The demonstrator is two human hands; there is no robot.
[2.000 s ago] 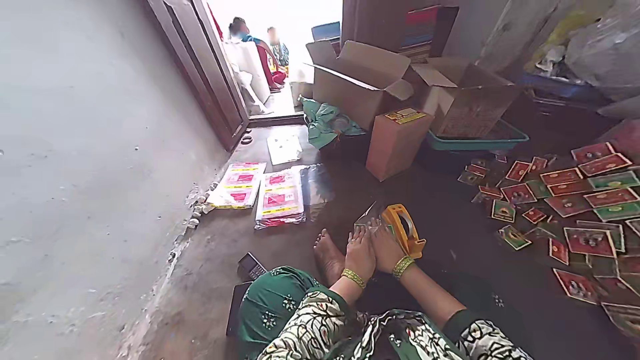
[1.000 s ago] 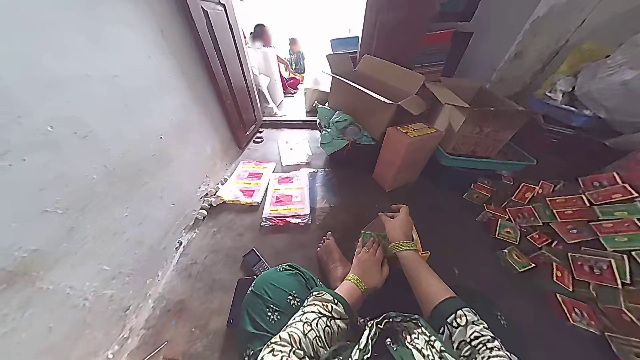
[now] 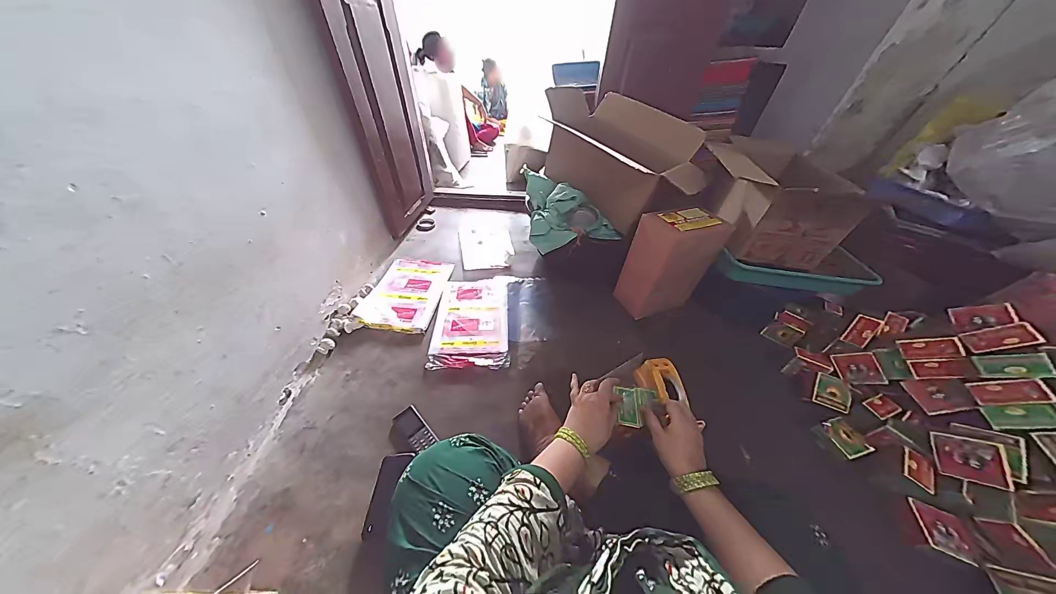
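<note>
A small green printed packet [image 3: 634, 407] is held between my two hands, above the floor near my bare foot. My left hand [image 3: 594, 412] grips its left edge, and my right hand [image 3: 676, 433] pinches its right side. Just behind them stands a yellow tape dispenser [image 3: 660, 375], partly hidden by my right hand. Many red and green printed packets [image 3: 936, 369] lie spread over the floor at the right.
Two stacks of printed plastic sheets [image 3: 469, 323] lie ahead on the left. Beyond are open cardboard boxes [image 3: 627, 140], an upright carton [image 3: 670, 264] and a teal tray [image 3: 800, 280]. A keypad phone [image 3: 414, 429] lies by my knee. People sit beyond the doorway.
My hands were close together over the tape dispenser; now they are apart, with the green packet plainly between them. My right hand has moved lower and to the right since a second ago.
</note>
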